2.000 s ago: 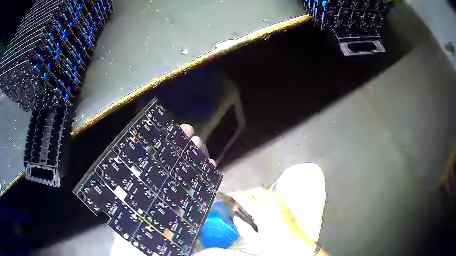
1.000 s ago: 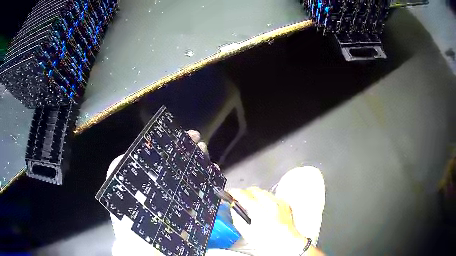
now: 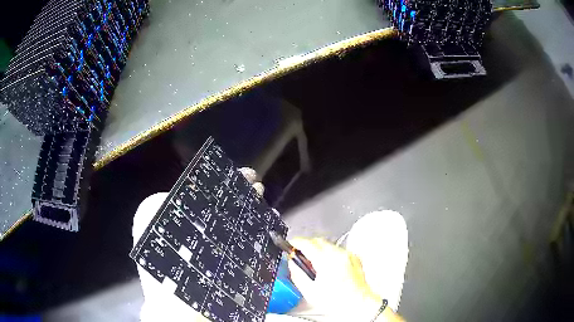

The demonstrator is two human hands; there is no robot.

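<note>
A black circuit board panel [image 3: 217, 236] with white print is held tilted above my lap, its flat face towards me. My left hand [image 3: 253, 179] is mostly hidden behind the panel; only its fingertips show at the panel's upper right edge, gripping it. My right hand [image 3: 333, 277] is overexposed and holds small side cutters [image 3: 301, 261] with dark handles and a reddish-orange touch. The cutters' metal jaws are at the right part of the panel's face. Whether the jaws are open or closed is too small to tell.
A grey-green workbench [image 3: 252, 31] with a yellowish edge spans the top. Racked boards [image 3: 75, 69] stand on it at the left, their rack [image 3: 60, 182] jutting past the edge. More racked boards [image 3: 440, 22] stand top right. A blue stool [image 3: 284, 295] shows between my knees.
The panel has moved right and slightly down. The cutters in my right hand have come up from beside the panel onto its right part. The view has shifted slightly.
</note>
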